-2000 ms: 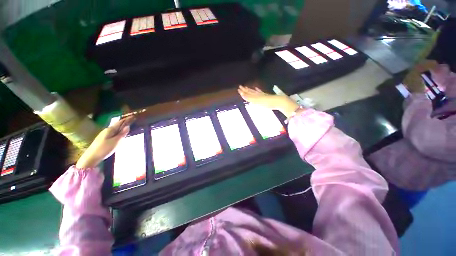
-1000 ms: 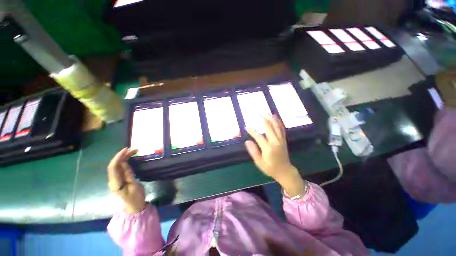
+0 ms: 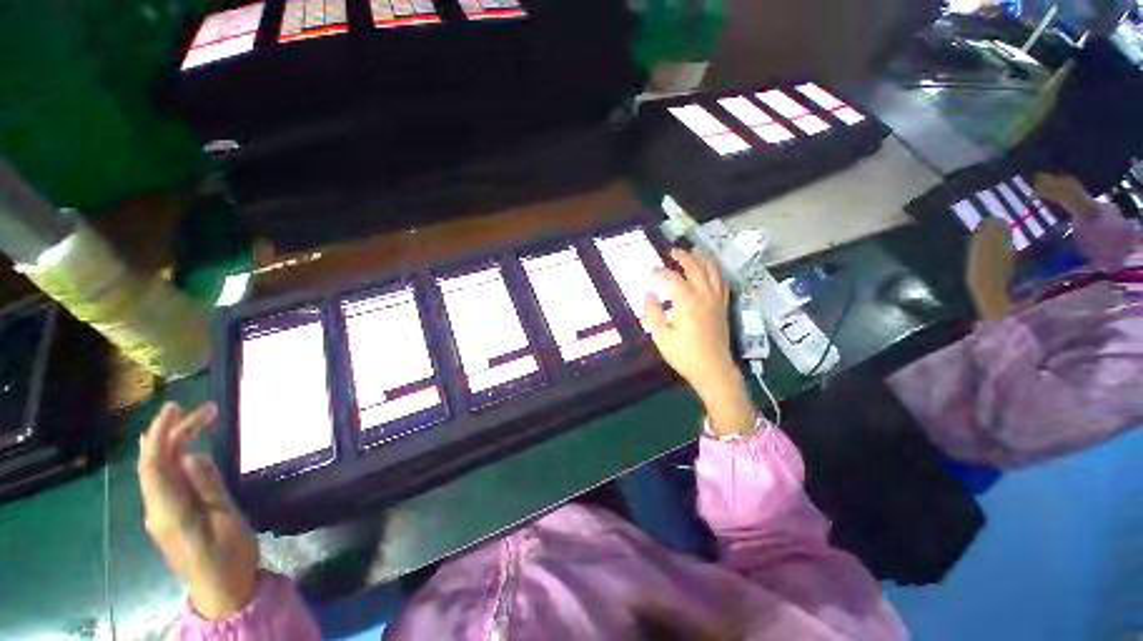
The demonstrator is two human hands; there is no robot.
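Observation:
Several smartphones [image 3: 392, 363] with white lit screens lie side by side in a black phone tray [image 3: 414, 466] in front of me. The middle ones show a white list with a short bar low on the screen; the leftmost screen is nearly plain white. My right hand [image 3: 697, 319] is bare and holds nothing; its fingers are over the rightmost phone and hide part of it. Whether a fingertip touches the screen, I cannot tell. My left hand [image 3: 194, 507] is bare and empty, fingers apart, beside the tray's front left corner.
A power strip [image 3: 780, 319] with a white charger [image 3: 753, 336] and cable lies right of the tray. Black tray stacks [image 3: 414, 119] with lit phones stand behind. A taped post [image 3: 113, 294] slants at left. Another person's hands [image 3: 990, 263] are at a tray on the right.
My right hand has moved from the second phone from the right to the rightmost one. My left hand has left the tray's front edge. Several screens now show a bar instead of green and red squares.

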